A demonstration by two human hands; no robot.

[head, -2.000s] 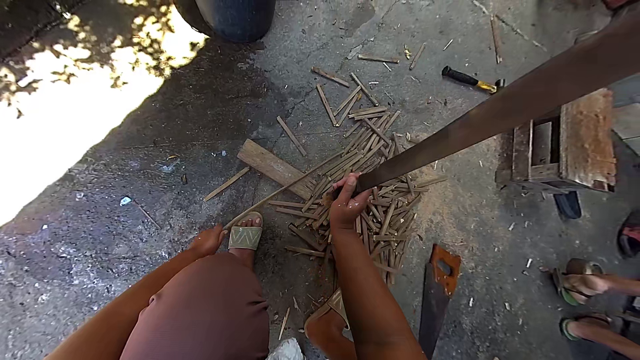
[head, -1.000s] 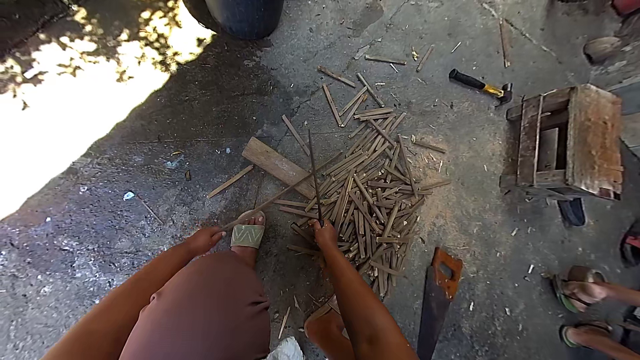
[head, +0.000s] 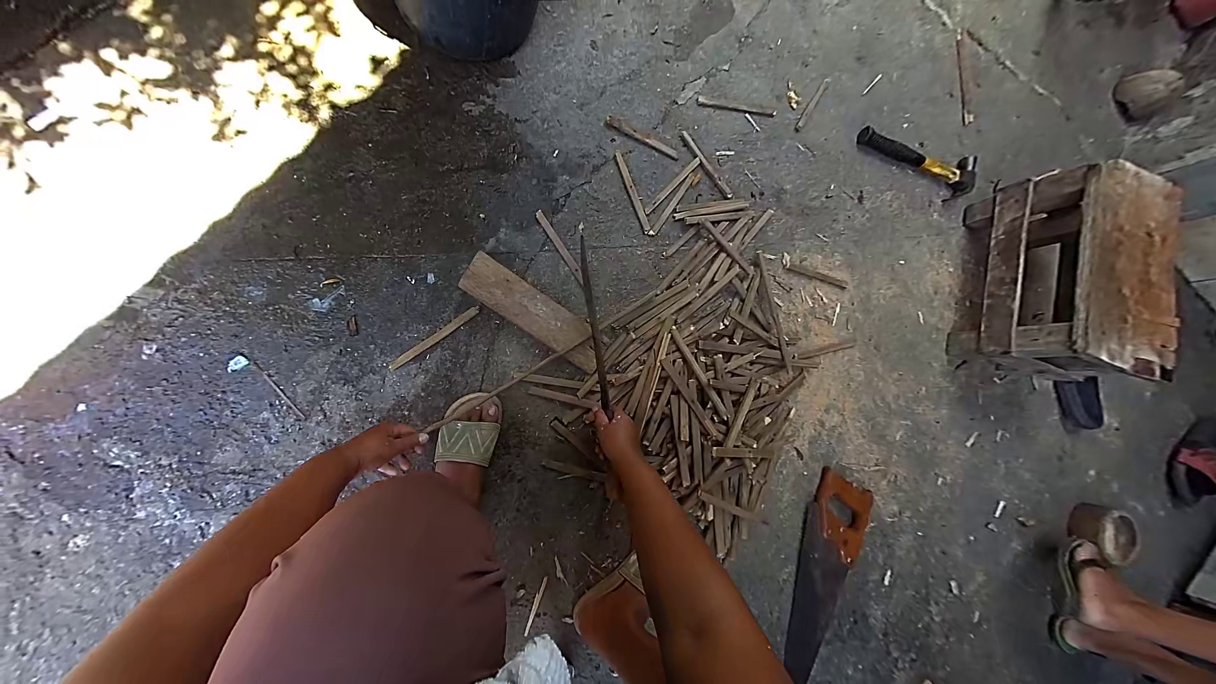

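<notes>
My left hand (head: 388, 448) holds one end of a long thin wooden strip (head: 518, 378), which slants up to the right over a flat wooden board (head: 528, 310). A long dark blade (head: 591, 313) points upward from my right hand (head: 617, 439), which is closed around its lower end; the blade crosses the strip beside the board. A loose pile of short wooden sticks (head: 708, 380) lies just right of my right hand. My sandalled foot (head: 467, 441) is beside my left hand.
A handsaw (head: 828, 570) lies right of the pile. Farther up are a claw hammer (head: 917, 161) and a wooden stool or crate (head: 1126, 266). A dark tub (head: 470, 24) stands at the top edge. Another person's feet (head: 1092, 589) are at lower right.
Two seconds ago the blade was raised large toward the camera at the upper right; it has come down and now stands over the strip and board. My left hand has stayed by my foot.
</notes>
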